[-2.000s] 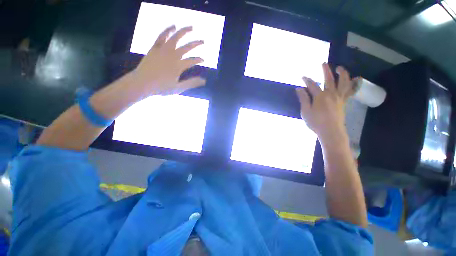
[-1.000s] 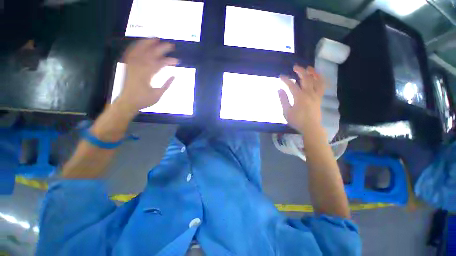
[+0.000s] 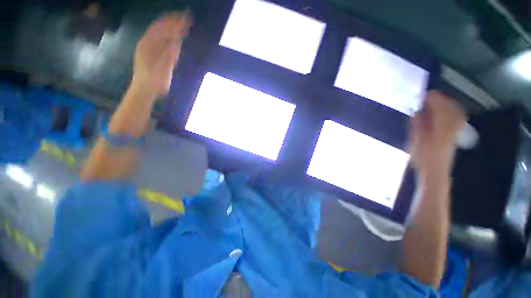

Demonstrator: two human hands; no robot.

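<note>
Several tablets with glowing white screens sit in black foam trays, two at the back (image 3: 272,36) (image 3: 379,74) and two at the front (image 3: 241,116) (image 3: 357,164). My left hand (image 3: 157,55) is blurred at the left edge of the trays, a blue band on its wrist; whether it grips the tray edge is unclear. My right hand (image 3: 438,125) is blurred at the right edge, its fingers curled near the back right tablet. The white label roll (image 3: 467,136) is beside my right hand, mostly hidden by it. The label strip (image 3: 385,226) hangs below the trays.
A black box (image 3: 488,169) stands to the right of the label roll. The dark green bench (image 3: 87,55) extends to the left. Blue stools or bins (image 3: 35,122) are at the left, blurred. Yellow lines (image 3: 162,199) mark the grey floor.
My left hand has moved off the front left screen to the trays' left side. My right hand has moved to their right edge. The trays appear more tilted and further right in view.
</note>
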